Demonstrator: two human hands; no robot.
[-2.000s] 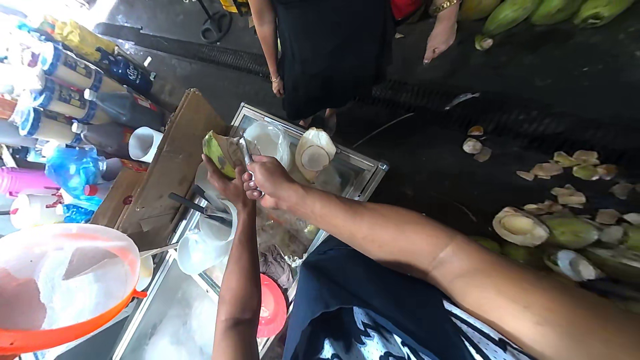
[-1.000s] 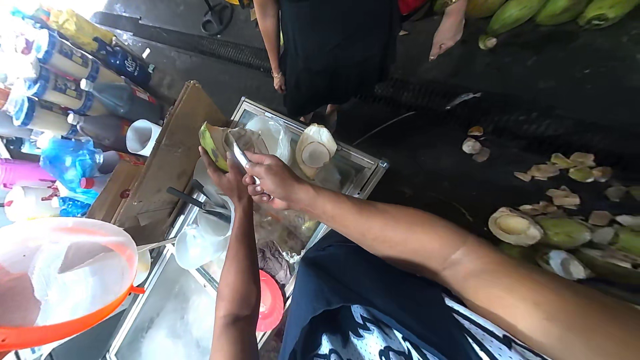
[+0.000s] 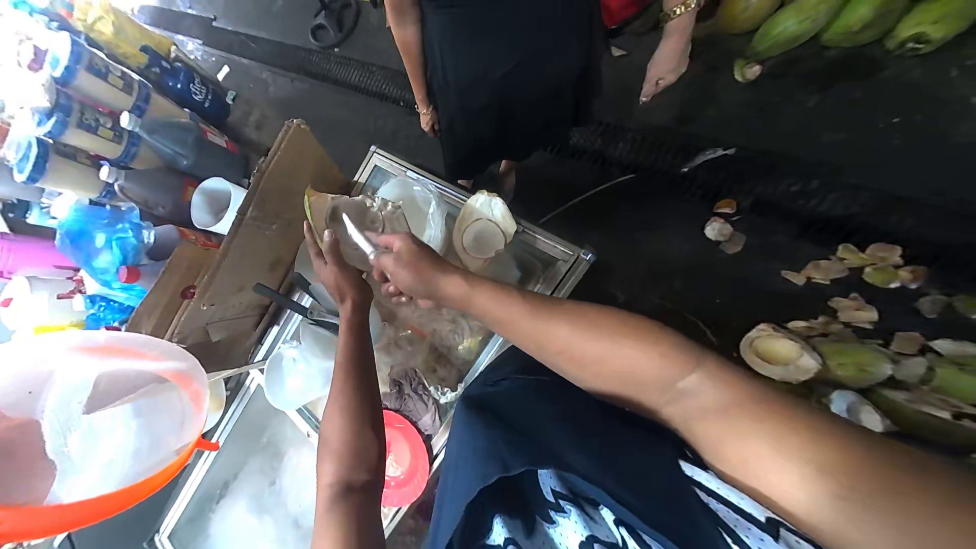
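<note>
My left hand (image 3: 335, 267) holds a piece of green coconut (image 3: 354, 217) from below and the left, with its cut, pale brown inner side facing up. In my right hand (image 3: 412, 267) is a small metal knife or scoop (image 3: 357, 235), its tip over that inner side. An opened coconut (image 3: 484, 232), trimmed to a pale husk, stands on the glass-topped case (image 3: 549, 263) to the right of my hands. Beside it is a white container in clear plastic (image 3: 415, 206).
Dark-handled knives (image 3: 282, 299), a white jug (image 3: 299, 374), a cardboard sheet (image 3: 267, 229) and an orange-rimmed strainer (image 3: 99, 427) lie left and nearer. A red plastic dish (image 3: 404, 457) sits below. A person (image 3: 511, 76) stands beyond the case. Coconut husks (image 3: 846, 358) litter the floor.
The tool in my right hand has changed its angle on the coconut piece, and the piece's cut side now faces up more fully. My left hand keeps its hold.
</note>
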